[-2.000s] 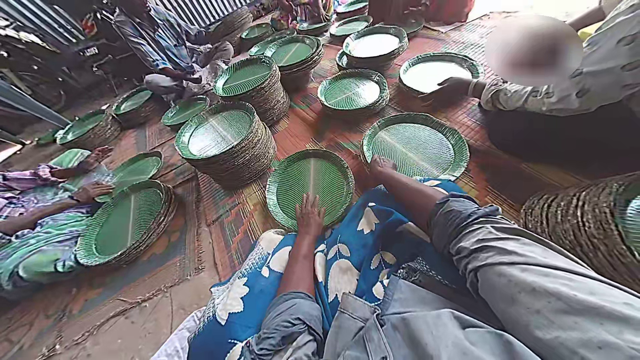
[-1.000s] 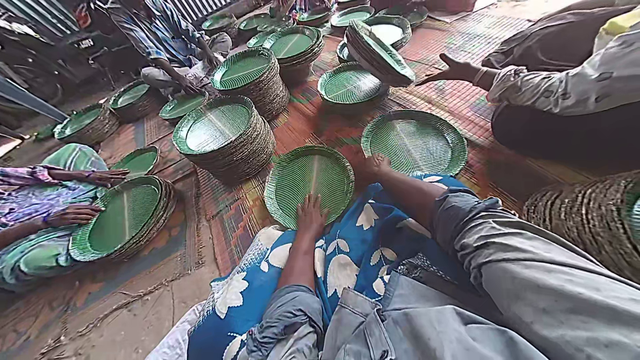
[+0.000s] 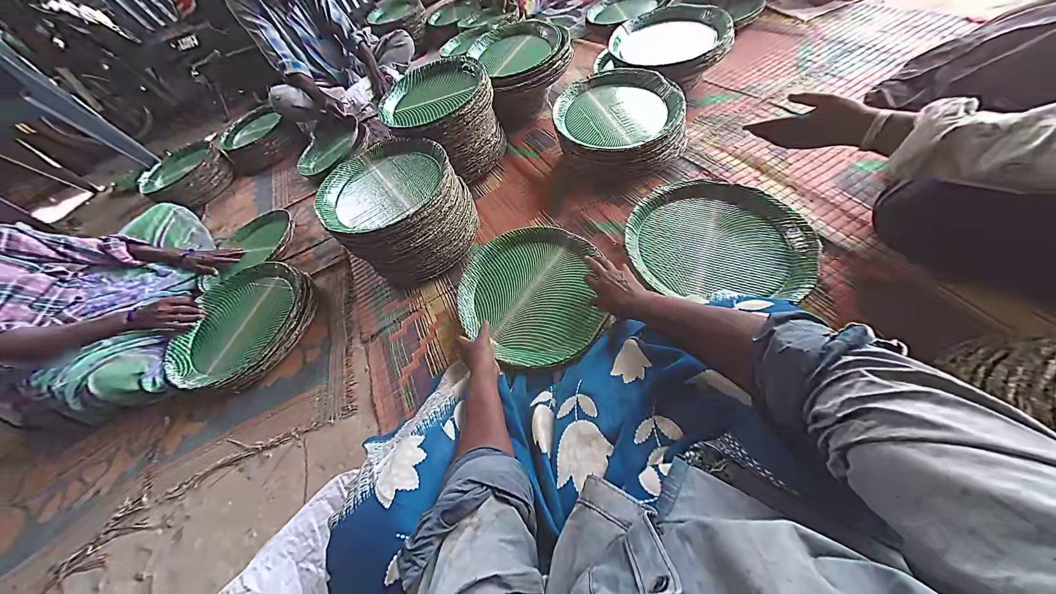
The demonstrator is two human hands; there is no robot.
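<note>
A round green leaf-patterned plate (image 3: 536, 301) lies in front of me at the edge of my blue floral cloth. My left hand (image 3: 478, 351) grips its lower left rim, thumb on top. On the opposite side my right hand (image 3: 615, 287) rests at the right rim with fingers spread over the edge; whether it grips cannot be told. Just beyond the right hand, another green plate (image 3: 718, 239) lies on the mat. A tall stack of such plates (image 3: 396, 206) stands to the upper left of the plate between my hands.
More plate stacks (image 3: 619, 120) stand farther ahead on the woven mat (image 3: 767, 99). At left, a person's hands (image 3: 177, 313) touch another stack (image 3: 239, 330). A co-worker's hand (image 3: 817, 120) reaches in from the right. The side of a further stack (image 3: 1002, 375) shows at the right edge.
My left hand has moved from the plate's face to its left rim, and my right hand from the farther plate to the near plate's right rim. The co-worker's tilted plates now sit level on a stack.
</note>
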